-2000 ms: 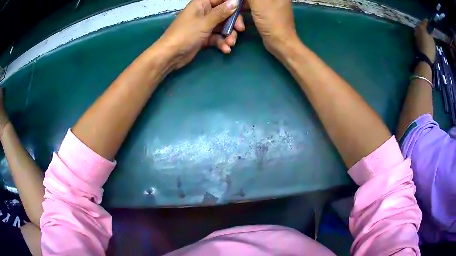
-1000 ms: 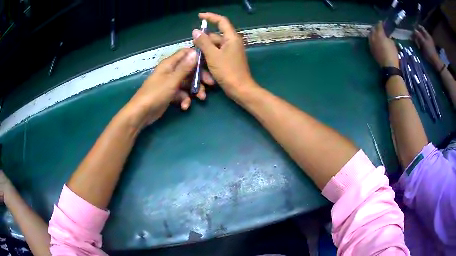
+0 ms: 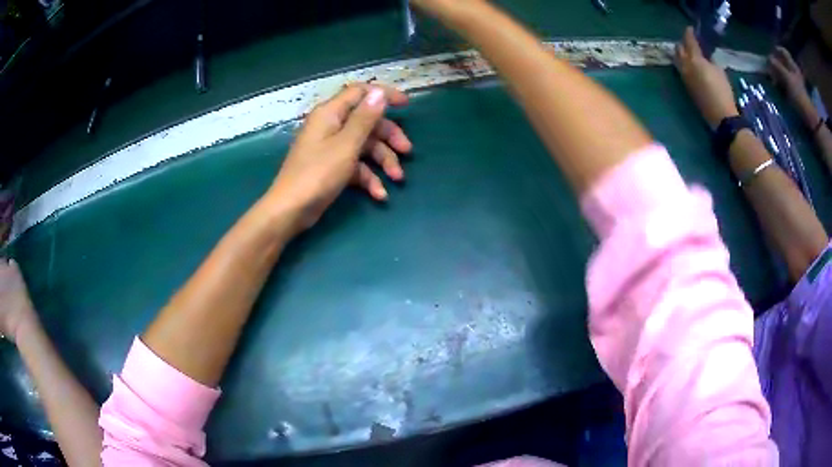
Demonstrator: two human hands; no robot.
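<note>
My left hand (image 3: 342, 146) is over the green worktable near the white edge rail (image 3: 265, 114). Its fingers are loosely spread and no pen shows in it. My right forearm (image 3: 556, 91) reaches forward across the rail. My right hand is cut off by the top edge of the picture, with only the wrist side showing. A pen (image 3: 409, 23) lies on the belt at the top, close to my right wrist.
More pens lie on the dark green belt (image 3: 200, 66) beyond the rail. At right, a neighbour in purple (image 3: 798, 356) has a hand at the rail beside a batch of pens (image 3: 775, 137). Another person's arm (image 3: 36, 337) is at the far left.
The pen held between both hands is gone from my left hand, whose fingers have loosened. My right arm has reached forward over the belt, taking the hand out of view.
</note>
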